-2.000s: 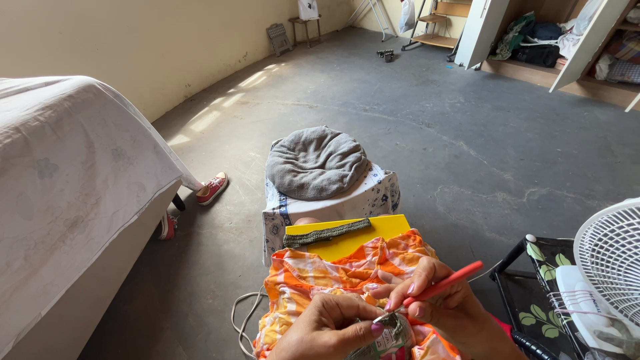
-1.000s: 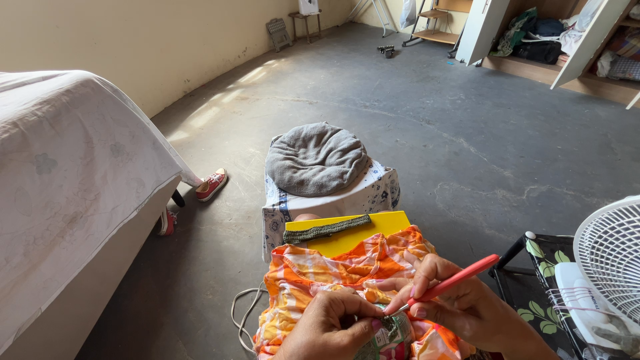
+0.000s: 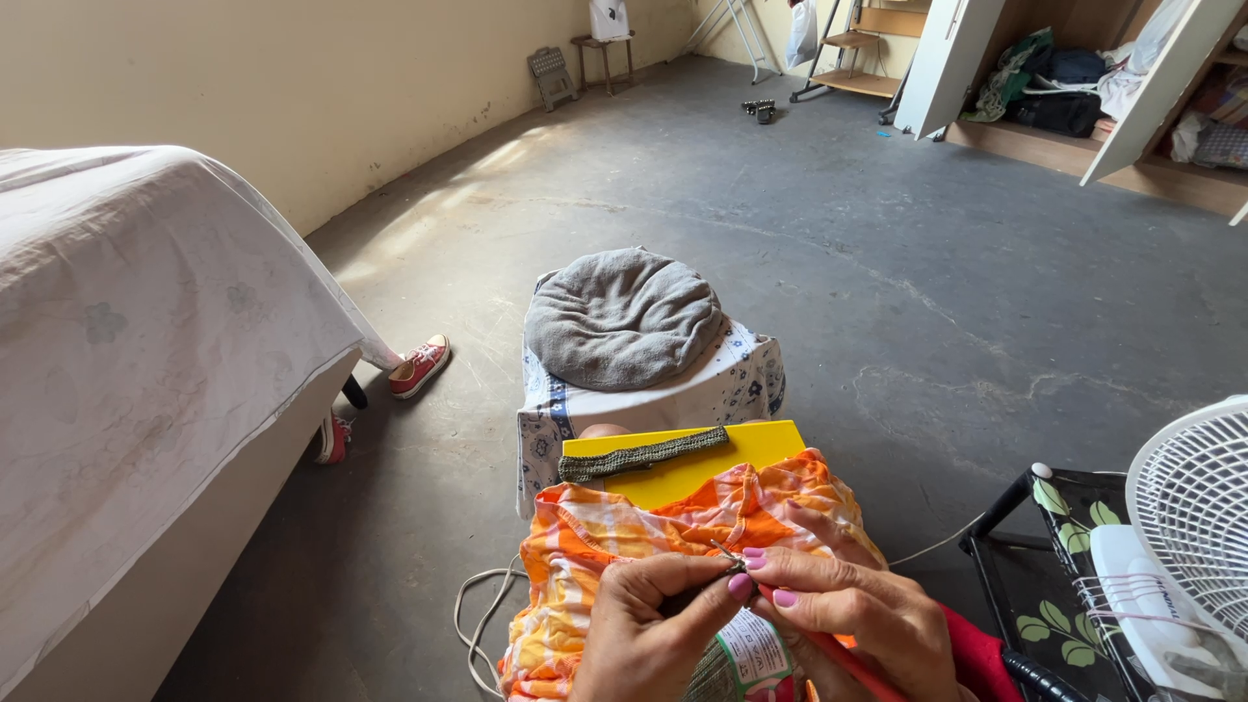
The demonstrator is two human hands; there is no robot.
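My right hand grips a crochet hook with a red handle; its thin metal tip points up and left. My left hand pinches a small piece of work at the hook's tip, mostly hidden by the fingers. Beneath both hands a ball of green yarn with a paper label rests on the orange and white checked cloth over my lap. Beyond the cloth, a dark green crocheted strip lies across a yellow board.
A grey round cushion tops a cloth-covered seat ahead. Left stands a bed with a draped sheet, red sneakers beside it. At right, a white fan stands on a black-framed rack. Open cupboards are behind.
The red-handled hook was pointing up and right from my right hand; now its handle slants down and right below the fingers. My hands remain close together.
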